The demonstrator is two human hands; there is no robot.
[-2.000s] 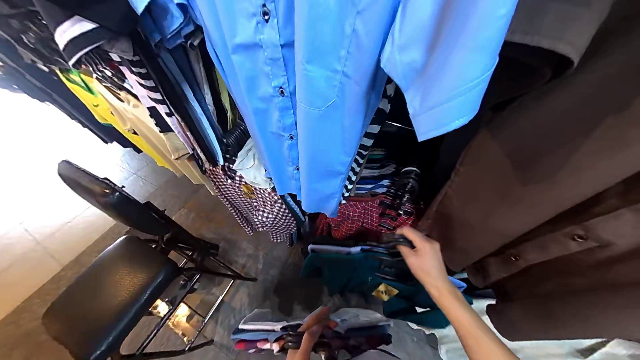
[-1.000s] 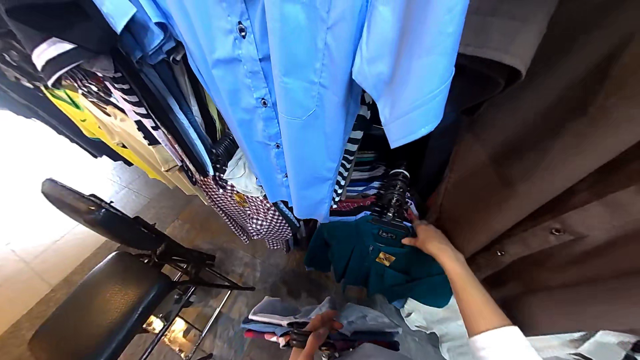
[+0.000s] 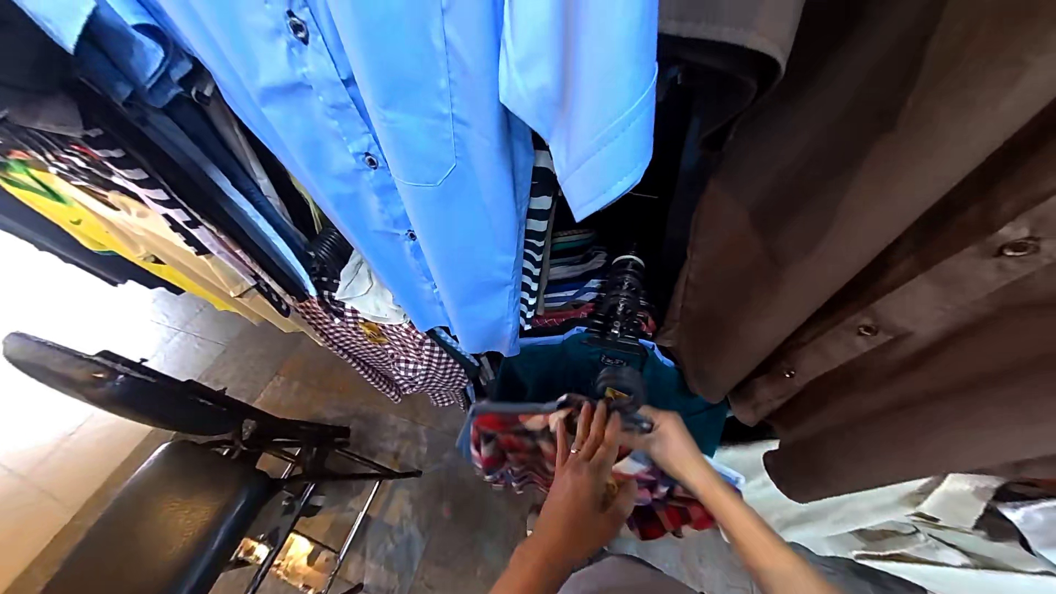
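A bundle of plaid shirts point(image 3: 511, 445), red and multicoloured, hangs low in the middle, just in front of a dark green garment point(image 3: 676, 388). My left hand point(image 3: 590, 470), with a ring on one finger, lies over the bundle's top edge; whether it grips is unclear. Close on its right, my right hand point(image 3: 664, 441) is closed at dark hangers at the bundle's top, its fingertips partly hidden and blurred. Behind, a row of black hangers point(image 3: 623, 297) rises from the green garment. A light blue buttoned shirt point(image 3: 396, 124) hangs above.
Brown buttoned garments point(image 3: 825, 206) hang on the right. Rows of clothes, with a checked shirt point(image 3: 388, 351) and a yellow garment point(image 3: 107, 247), hang on the left. A black padded folding chair point(image 3: 157, 520) stands lower left on the tiled floor. Pale cloth point(image 3: 874, 511) lies lower right.
My left hand and the bundle beside it have come up from the bottom to the front of the green garment. My right hand has left that garment's edge and joined the left at the bundle.
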